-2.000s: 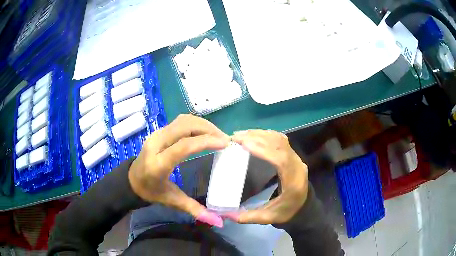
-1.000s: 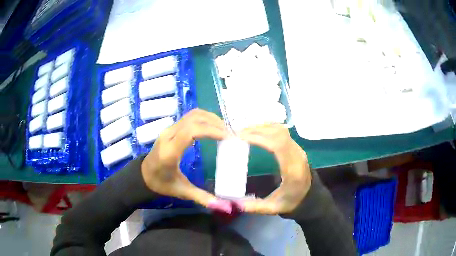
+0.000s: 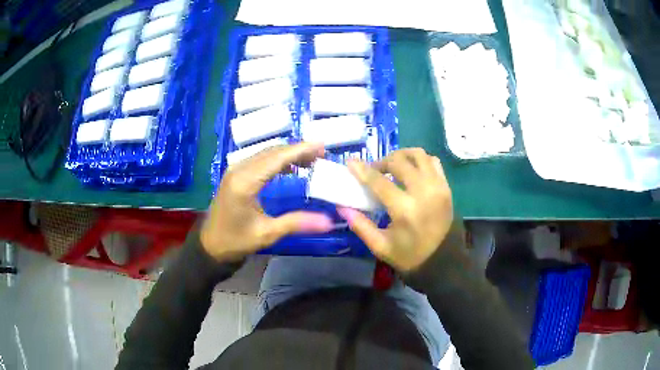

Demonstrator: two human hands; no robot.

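A white housing is tilted above the near end of the middle blue tray. My right hand grips it between thumb and fingers. My left hand is at its left side, thumb and fingers apart, fingertips close to its upper left end; whether they touch it is unclear. Both thumbs show pink coverings. The blue tray holds two columns of white housings; my left hand partly hides the lowest one on the left.
Another blue tray of housings lies at the left, beside a dark cable. A clear box of white pieces and a white liner sheet lie right. Below are red stools and a blue crate.
The view has shifted left, so the trays show further right. The housing has gone from upright between both hands to tilted over the tray. My left thumb and fingers have moved off its ends.
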